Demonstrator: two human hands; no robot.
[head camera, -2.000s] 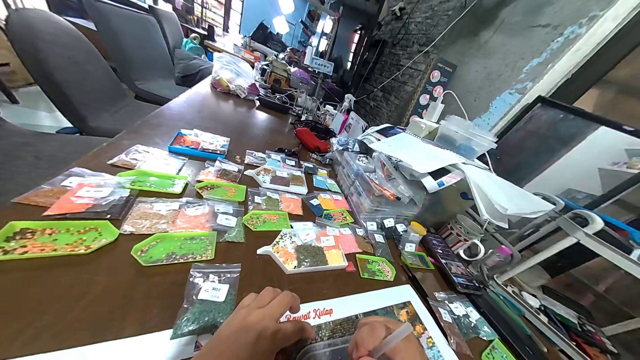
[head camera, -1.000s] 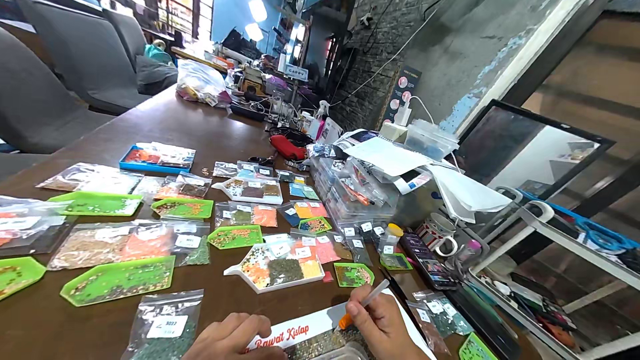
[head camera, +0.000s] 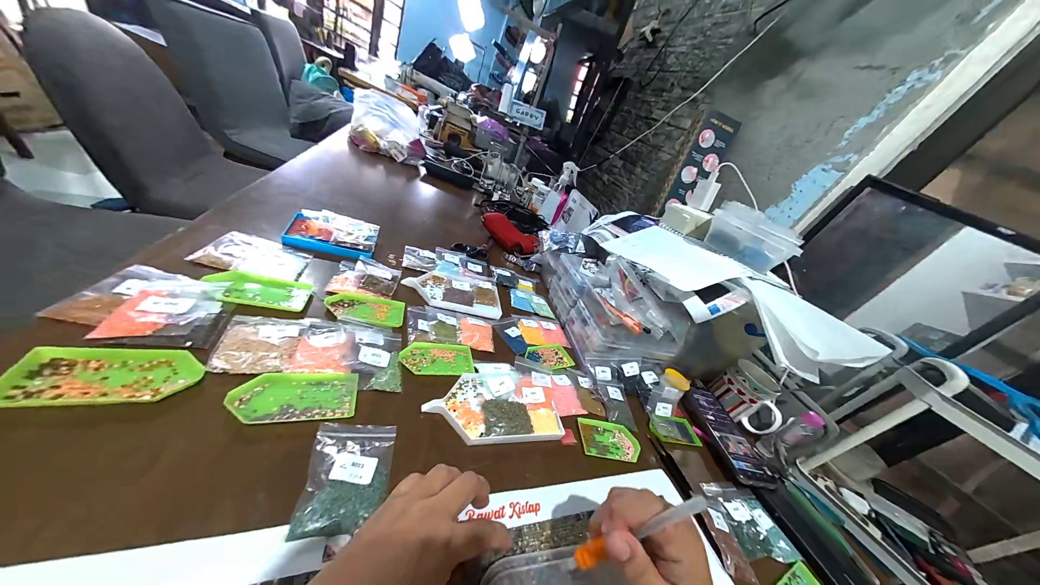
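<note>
My right hand (head camera: 650, 532) holds a pen-like applicator (head camera: 670, 517) with a clear barrel and an orange tip part. The tip part is over a clear plastic container (head camera: 528, 569) at the bottom edge, which lies on a diamond painting canvas (head camera: 548, 532) with a white border and red lettering. My left hand (head camera: 431, 528) rests at the canvas's left side, fingers bent, beside the container; whether it grips anything is hidden. A zip bag of dark green beads (head camera: 345, 487) lies left of it. Beyond the hands stands a white tray (head camera: 496, 410) with beads of several colours.
Green bead trays (head camera: 97, 378) and labelled bead bags (head camera: 260, 345) cover the brown table. A blue tray (head camera: 325, 244) lies farther back. At right are a phone (head camera: 727, 435), a striped mug (head camera: 743, 394), stacked plastic boxes (head camera: 609, 325) with papers, and a metal rack (head camera: 886, 406).
The right hand, lower at first, has risen onto the canvas's upper part with the applicator and then come down toward the container. The left hand stays at the canvas's left side.
</note>
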